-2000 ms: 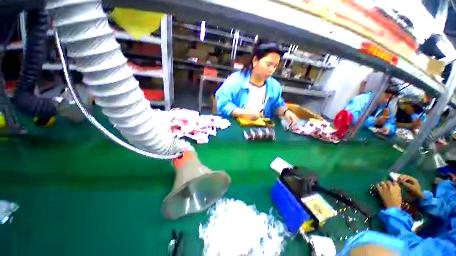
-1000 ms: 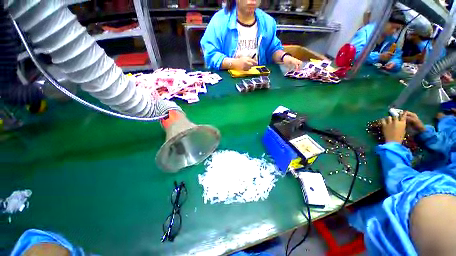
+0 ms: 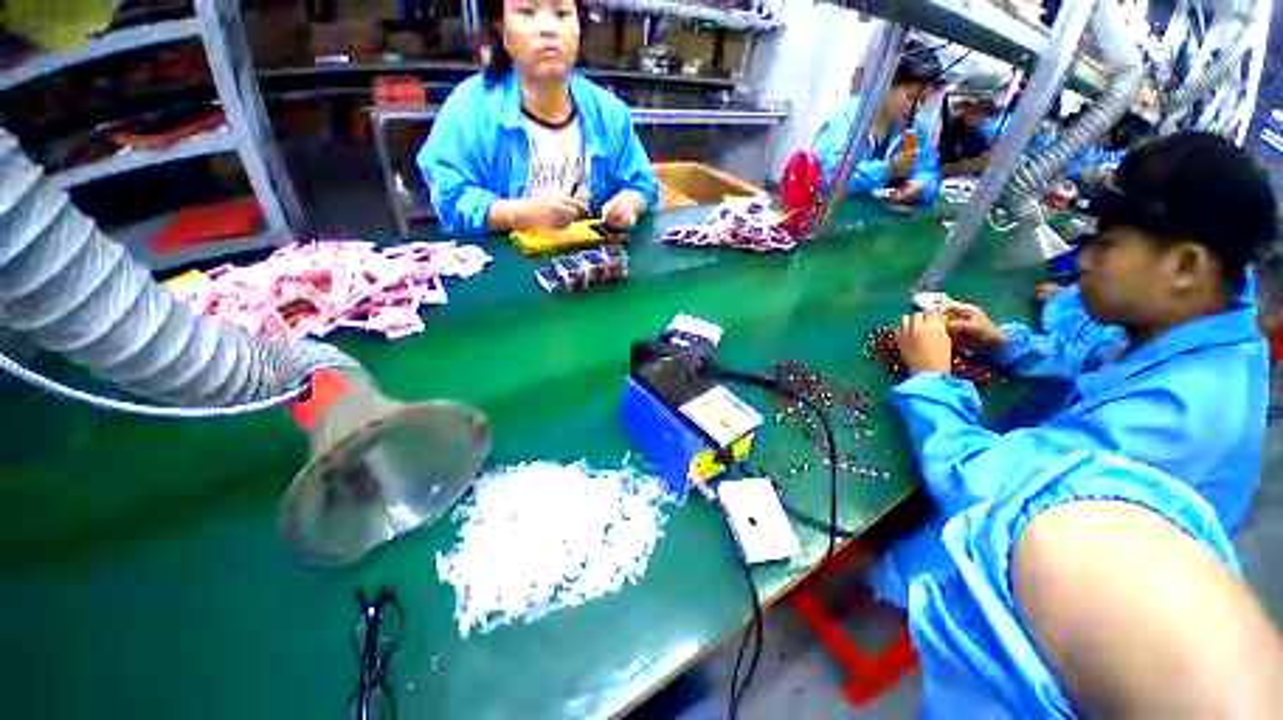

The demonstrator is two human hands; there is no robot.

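Observation:
Neither of my hands shows. A large blurred bare forearm with a blue sleeve (image 3: 971, 563), apparently my right arm, fills the lower right corner, its hand cut off by the frame. A loose heap of whitish translucent slivers (image 3: 552, 542) lies on the green mat. Dark-framed eyeglasses (image 3: 374, 654) lie left of it, cut by the bottom edge. Right of the heap stands the blue soldering station (image 3: 664, 433) with a pale sponge pad (image 3: 722, 414). A white plastic housing (image 3: 757, 521) with a dark hole lies beside it near the bench edge.
A fume extractor hood (image 3: 387, 478) on a ribbed hose hangs left of the heap. Black cables (image 3: 833, 478) loop over the bench edge. A person in blue (image 3: 1112, 366) works at right beside scattered small parts. Another person (image 3: 542, 155) sits opposite, near pink-white pieces (image 3: 331, 286).
The view has turned right and down, so the bench things sit further left. The left sleeve and far-left small heap have left the picture. The neighbour's head and shoulders now show at right.

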